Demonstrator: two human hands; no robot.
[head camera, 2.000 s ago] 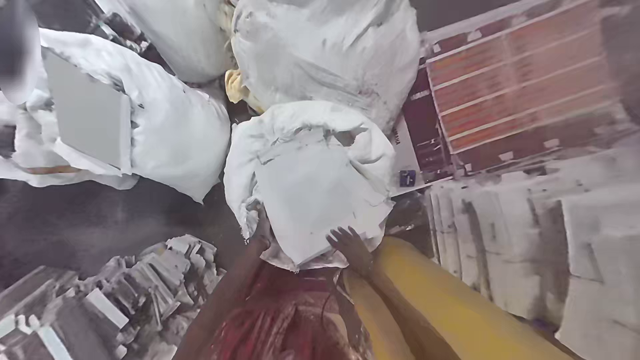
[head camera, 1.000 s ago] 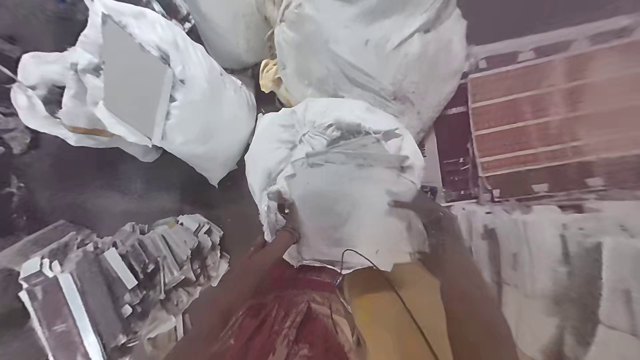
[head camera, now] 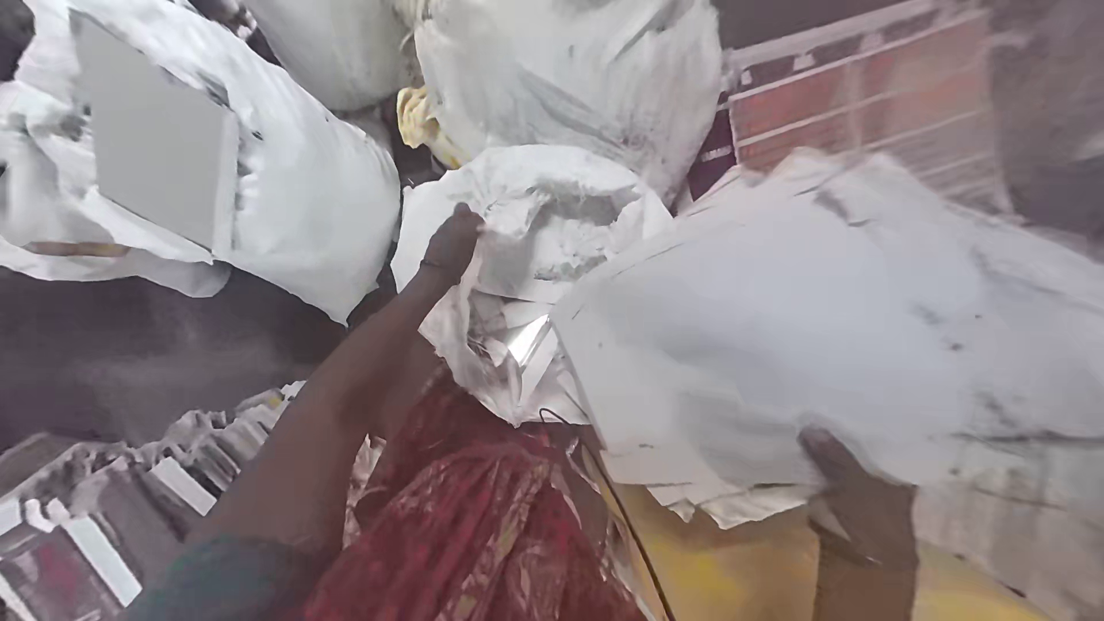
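Note:
A white sack point(head camera: 552, 216) stands open before me, with crumpled white sheets and a shiny scrap inside. My left hand point(head camera: 453, 246) grips the left side of its rim. To the right, my right hand point(head camera: 849, 492) holds a large stack of white paper sheets point(head camera: 776, 319), thumb on top and fingers hidden beneath. The stack's left edge overlaps the right side of the sack.
A full white sack with a grey board point(head camera: 151, 138) lies at the left. Another big white sack point(head camera: 569, 78) stands behind. Bundled stacks of paper point(head camera: 129, 500) lie at lower left, and a reddish panelled stack point(head camera: 862, 99) at upper right.
The white sheets that lay on top of the sack have been lifted off to the right in my right hand, uncovering the sack's mouth. My left hand has moved up to the rim.

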